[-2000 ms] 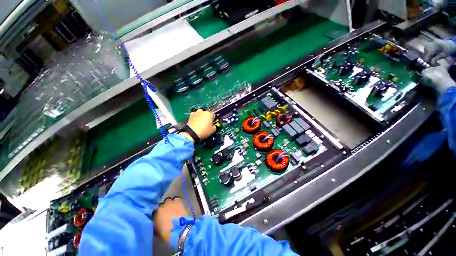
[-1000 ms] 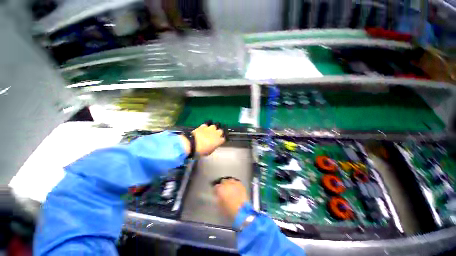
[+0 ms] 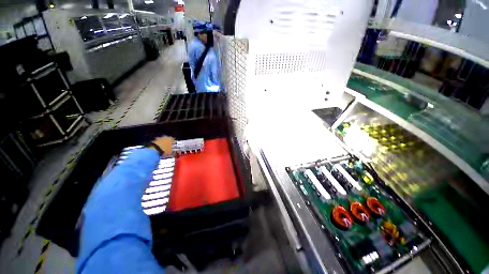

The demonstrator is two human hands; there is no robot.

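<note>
My left hand (image 3: 165, 145), with a black wristband, reaches into the black tote (image 3: 206, 219) at left centre. Its fingers are closed at the left end of a silver finned heat sink (image 3: 189, 145), held over the far part of the red foam sheet (image 3: 206, 176); the fingertips are small and partly hidden. Rows of silver heat sinks (image 3: 156, 195) lie beside the foam, partly covered by my blue sleeve. My right hand is out of the picture.
A circuit board (image 3: 325, 206) with three white bars and copper rings lies in a carrier at lower right. A white perforated machine (image 3: 292, 64) stands behind. Shelves with yellow-topped parts (image 3: 389, 136) are right. A person in blue (image 3: 204, 64) stands in the aisle.
The view has swung left from the conveyor to the tote. My left hand has moved from the line into the tote and now holds a heat sink. My right hand has left the picture.
</note>
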